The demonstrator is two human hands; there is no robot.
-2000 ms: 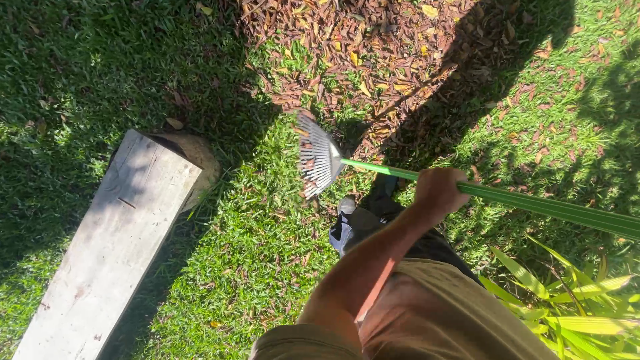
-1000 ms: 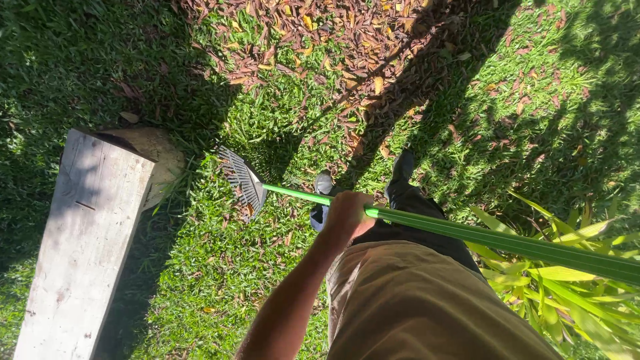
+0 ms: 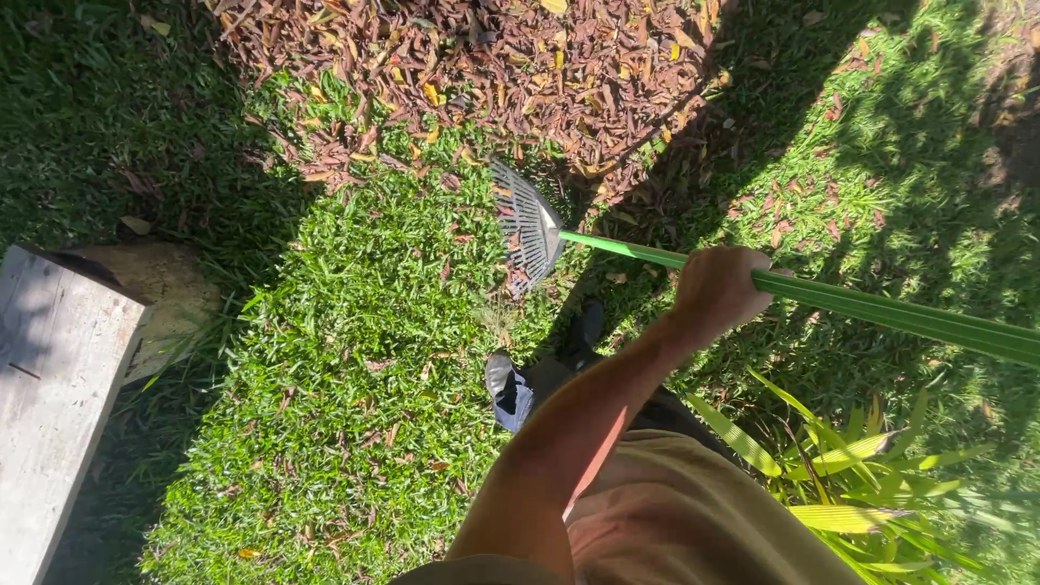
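My left hand (image 3: 723, 286) is closed around the green handle (image 3: 877, 310) of a leaf rake, with the forearm reaching up and across from the bottom of the view. The handle runs out past the right edge. At its other end the grey fan-shaped rake head (image 3: 530, 231) rests on the grass, with a few dry leaves at its tines, just below a broad layer of brown and yellow fallen leaves (image 3: 520, 73). My right hand is out of view.
A weathered wooden plank (image 3: 61, 390) lies on a log block (image 3: 175, 301) at the left. My shoes (image 3: 505, 390) stand on grass below the rake head. A long-leaved plant (image 3: 845, 463) grows at lower right. Shadows cross the lawn.
The rake head has moved right, farther from the wooden plank than one second ago. My left hand, still around the handle, is now farther right, with the arm reaching across. The view has shifted somewhat.
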